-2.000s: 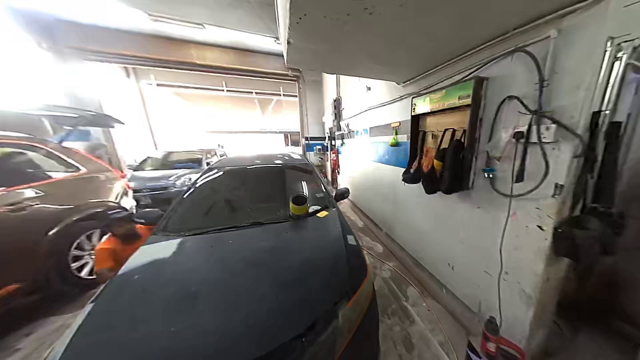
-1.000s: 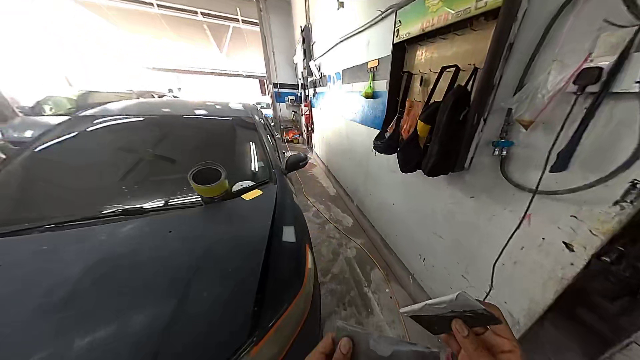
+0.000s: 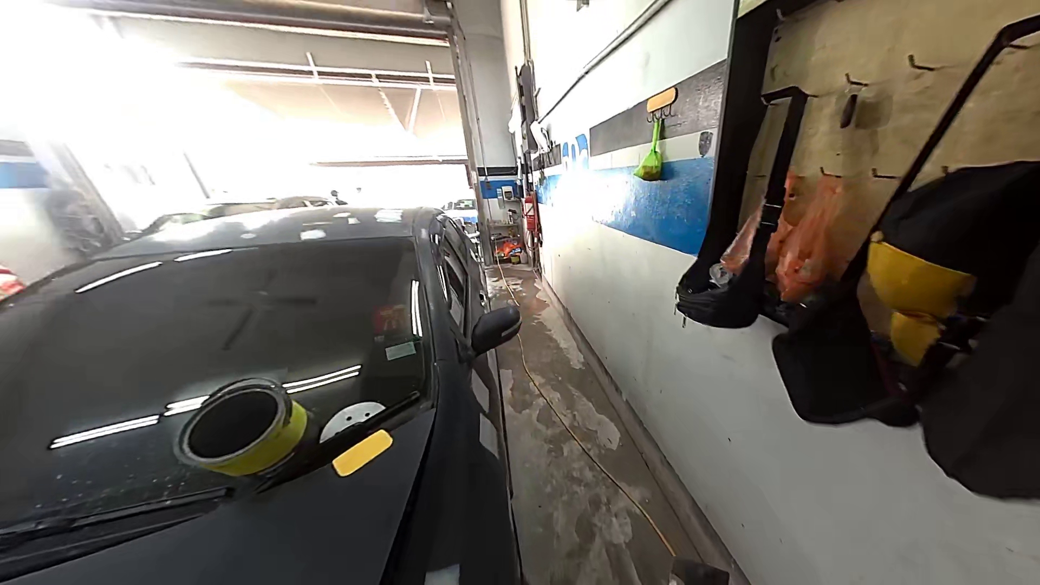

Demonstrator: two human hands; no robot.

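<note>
Neither of my hands shows in the head view now. A dark grey car stands at the left, with its hood point(image 3: 325, 520) nearest me. At the base of the windshield point(image 3: 268, 325) rests a round yellow-and-black container point(image 3: 244, 429), tilted. A white disc with holes point(image 3: 352, 418) lies on the glass to its right. Beside the disc, a yellow rectangular pad point(image 3: 362, 452) sits on the hood's rear edge. The tip of a dark object point(image 3: 699, 573) shows at the bottom edge; I cannot tell what it is or whether a hand holds it.
The side mirror point(image 3: 496, 328) juts into a narrow aisle. A thin orange hose point(image 3: 569, 431) runs along the concrete floor point(image 3: 561, 487). On the right wall, black bags point(image 3: 845, 366) and an orange plastic bag point(image 3: 808, 244) hang from hooks. A green bag point(image 3: 652, 158) hangs farther back.
My two hands, one holding a flat grey-white piece and the other at a dark flat piece, have left the view. The view has moved closer to the windshield and wall.
</note>
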